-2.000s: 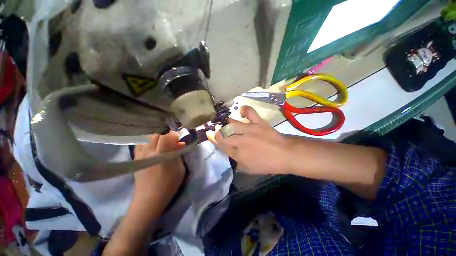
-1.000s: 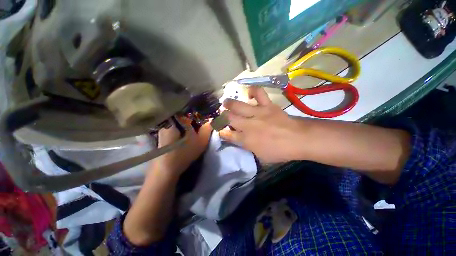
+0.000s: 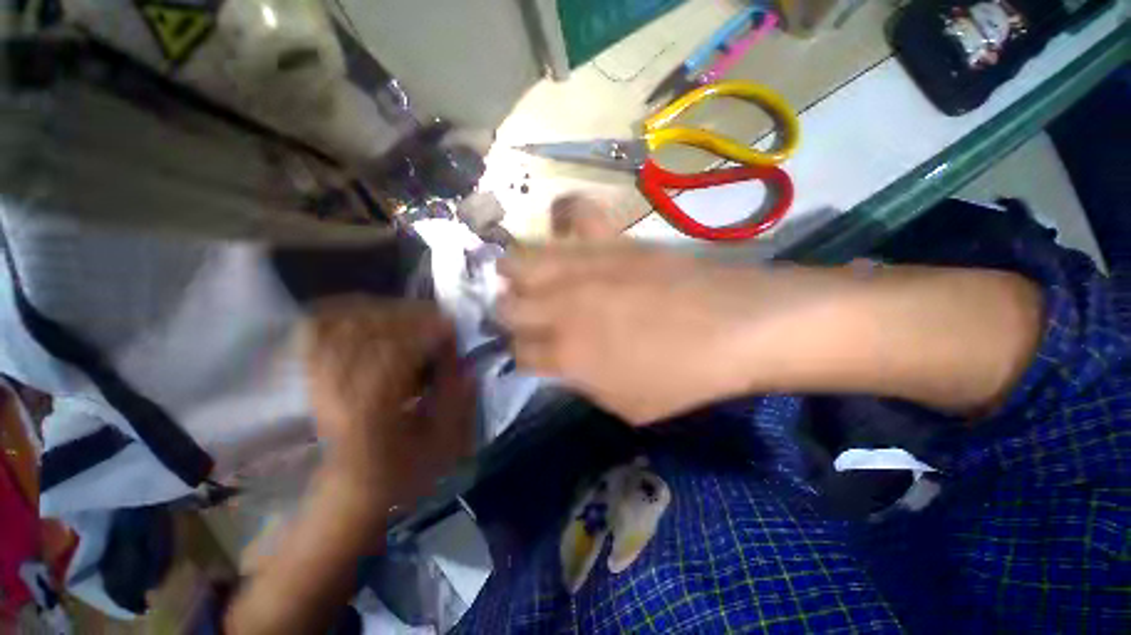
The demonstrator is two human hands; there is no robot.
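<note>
The light grey garment panel (image 3: 236,310) with black stripes lies left of and below the needle area of the sewing machine (image 3: 434,174). My left hand (image 3: 391,385) is blurred, with curled fingers on the cloth in front of the needle area. My right hand (image 3: 620,316) is also blurred, its fingertips at the bright whitish cloth just right of my left hand. Both hands hold the cloth, though the fingertips are unclear. The presser foot is too blurred to make out.
Scissors (image 3: 717,168) with yellow and red handles lie right of the needle area. Blue and pink small items (image 3: 732,50) lie behind them. A black pouch (image 3: 974,50) with a white figure is at the far right. The green table edge (image 3: 955,174) curves before my lap.
Both hands have moved back from the needle area towards me, and more grey cloth shows at the left. The view has shifted, so the machine head sits further up and left.
</note>
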